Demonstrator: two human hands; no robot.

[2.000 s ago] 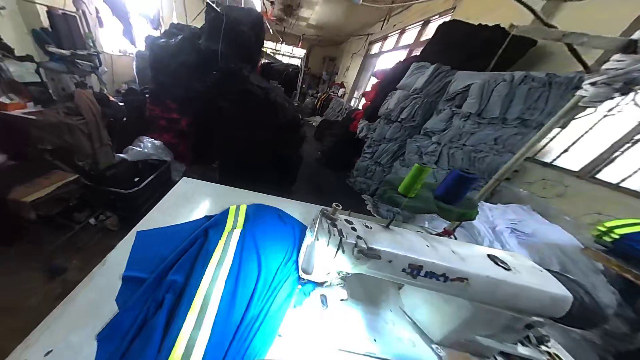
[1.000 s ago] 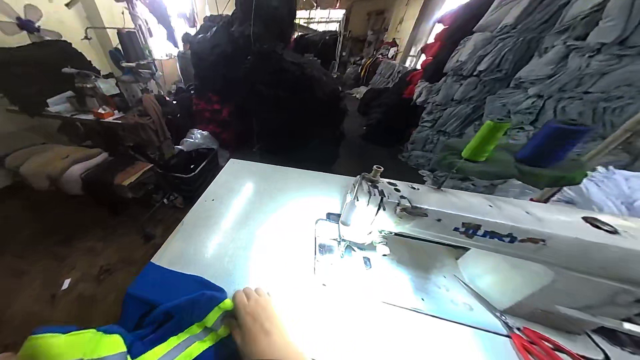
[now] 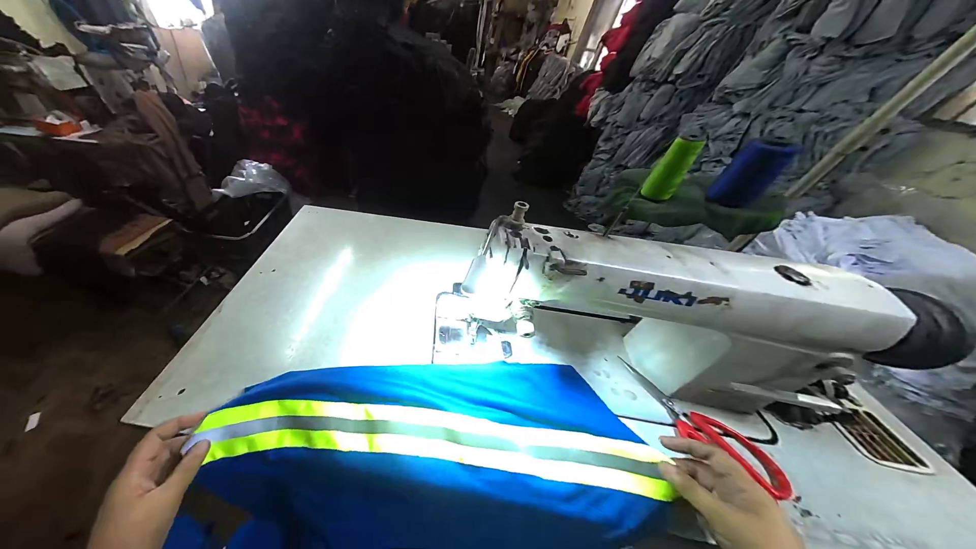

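A blue fabric piece (image 3: 427, 496) with a yellow-and-grey reflective tape band (image 3: 442, 438) lies across the front edge of the white sewing table (image 3: 305, 335). My left hand (image 3: 149, 484) pinches the band's left end between thumb and fingers. At its right end, my right hand (image 3: 724, 488) grips the band the same way. The cloth's upper edge lies just in front of the needle area of a white Juki sewing machine (image 3: 701, 290). Red-handled scissors (image 3: 724, 442) lie beside my right hand, blades pointing toward the machine.
Green (image 3: 672, 168) and blue thread cones (image 3: 751, 174) stand behind the machine. Stacked grey garments (image 3: 732, 91) rise at the back right, with white cloth (image 3: 900, 252) below. A large dark pile (image 3: 358, 107) fills the back, and a black crate (image 3: 244, 213) stands left of the table.
The blue fabric, bunched at the lower left one second ago with a hand on it, is now spread in front of the machine. Both hands now hold its band.
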